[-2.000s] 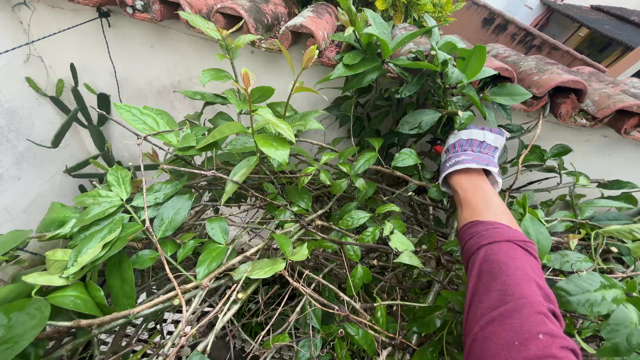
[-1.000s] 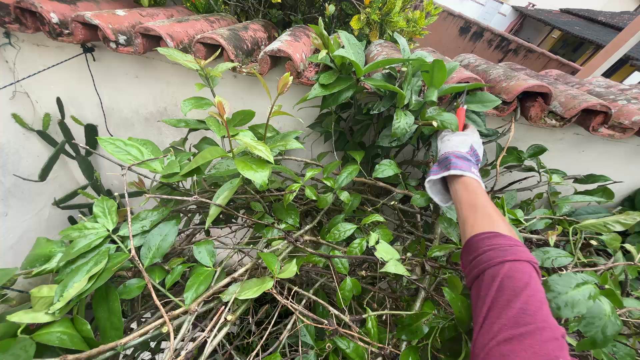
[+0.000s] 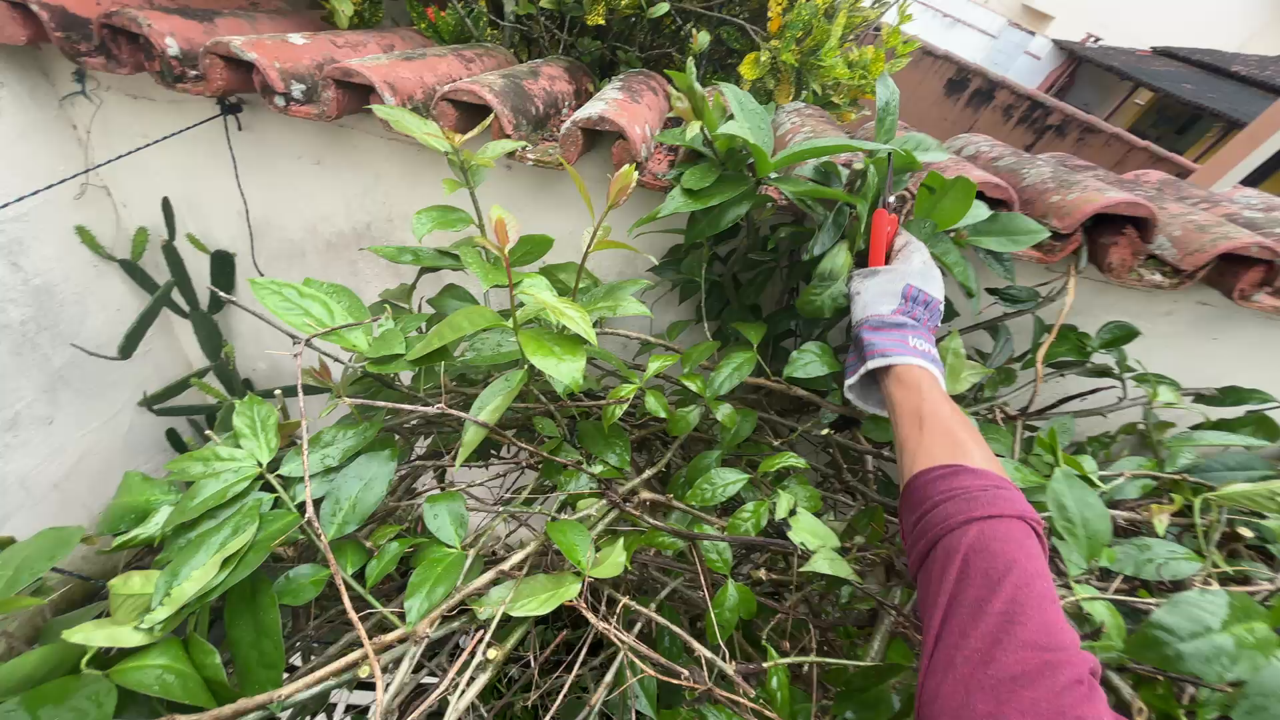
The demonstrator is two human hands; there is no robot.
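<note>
My right hand (image 3: 897, 315), in a white, purple and blue striped work glove, holds red-handled pruning shears (image 3: 882, 237) at the upper right. Their metal blade points up among the leaves of a tall leafy shoot (image 3: 735, 150) that rises against the roof tiles. Leaves partly hide the blade, so whether it touches a stem cannot be told. Below and left of the hand spreads a dense shrub (image 3: 555, 355) with glossy green leaves and tangled bare branches (image 3: 430, 620). My left hand is not in view.
A pale wall (image 3: 330, 190) topped with mossy terracotta tiles (image 3: 520, 95) runs behind the shrub. A cactus (image 3: 205, 325) stands against it at the left, near a dark cord (image 3: 120, 158). Yellow-green foliage (image 3: 810, 50) shows beyond the tiles.
My right hand has moved up along the leafy shoot toward the tiles, and the red shears now show clearly above the glove. The view has tilted upward.
</note>
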